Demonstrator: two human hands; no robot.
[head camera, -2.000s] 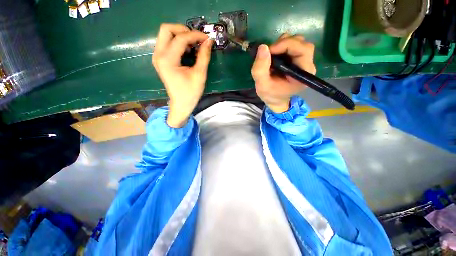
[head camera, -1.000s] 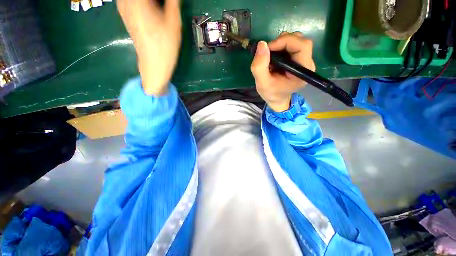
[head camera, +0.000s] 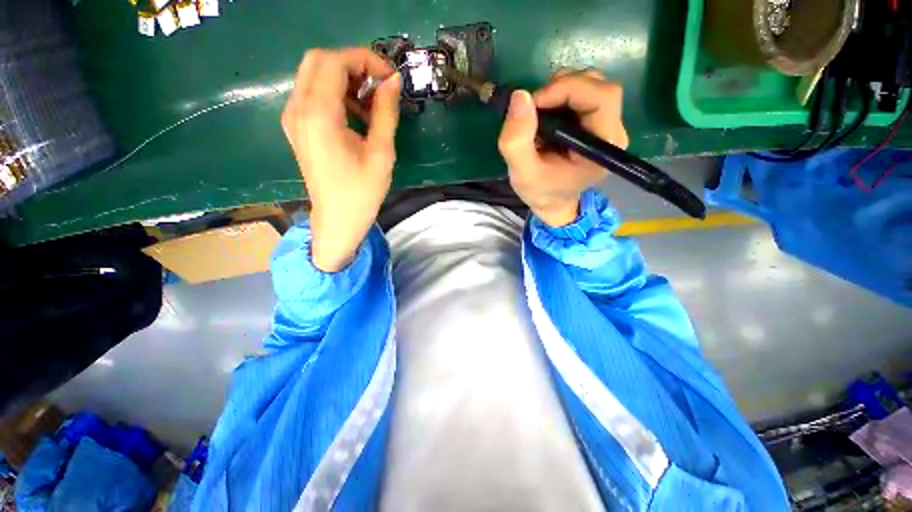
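A small white-silver module sits in the dark metal fixture on the green mat. My right hand grips the black soldering iron, its tip reaching the right side of the module. My left hand is at the fixture's left side, thumb and index finger pinched near its edge, with a small silvery bit at the fingertips. Thin solder wire trails left over the mat from behind this hand. The fingers hide where the wire ends.
Loose white-gold parts lie at the upper left. Stacked clear blister trays are at the far left. A green plastic tray at the right holds a round brownish pot beside black gear with cables.
One second ago my left hand was raised and blurred, left of the fixture. It has come down to the fixture's left edge. My right hand and the iron have barely moved.
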